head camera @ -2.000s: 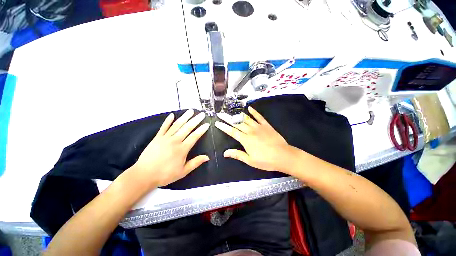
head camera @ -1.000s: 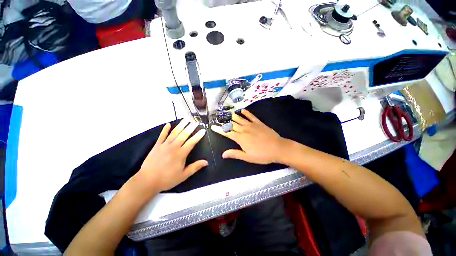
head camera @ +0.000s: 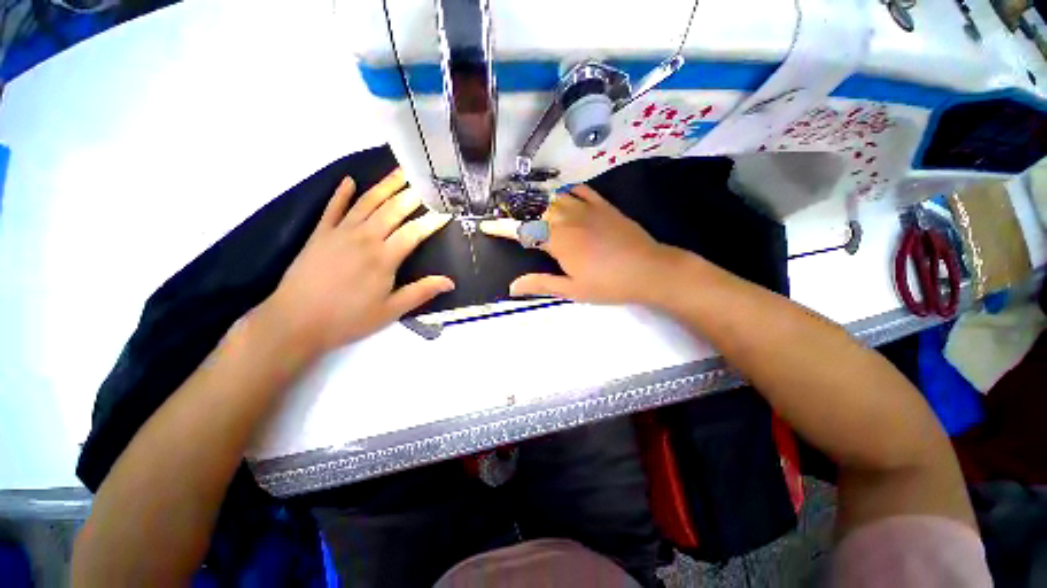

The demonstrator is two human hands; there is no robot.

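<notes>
A black cut panel [head camera: 207,293] lies across the white table and under the lit presser foot and needle [head camera: 470,221] of the white sewing machine [head camera: 735,86]. A short line of stitching or seam shows in front of the foot. My left hand [head camera: 356,258] lies flat on the panel left of the foot, fingers spread. My right hand [head camera: 597,247] lies on the panel right of the foot, its index fingertip close to the needle area. Neither hand grips anything visible. The cloth behind the machine head is hidden.
Red-handled scissors [head camera: 928,270] lie at the table's right end beside a tan packet [head camera: 990,239]. A tape measure strip [head camera: 505,425] runs along the front table edge. A red stool [head camera: 668,482] shows below. The machine's dark display [head camera: 985,132] is at the right.
The panel has moved away from me under the foot, baring white table and bed edge in front. Both hands have moved with it, staying beside the needle. The camera view is closer to the machine head.
</notes>
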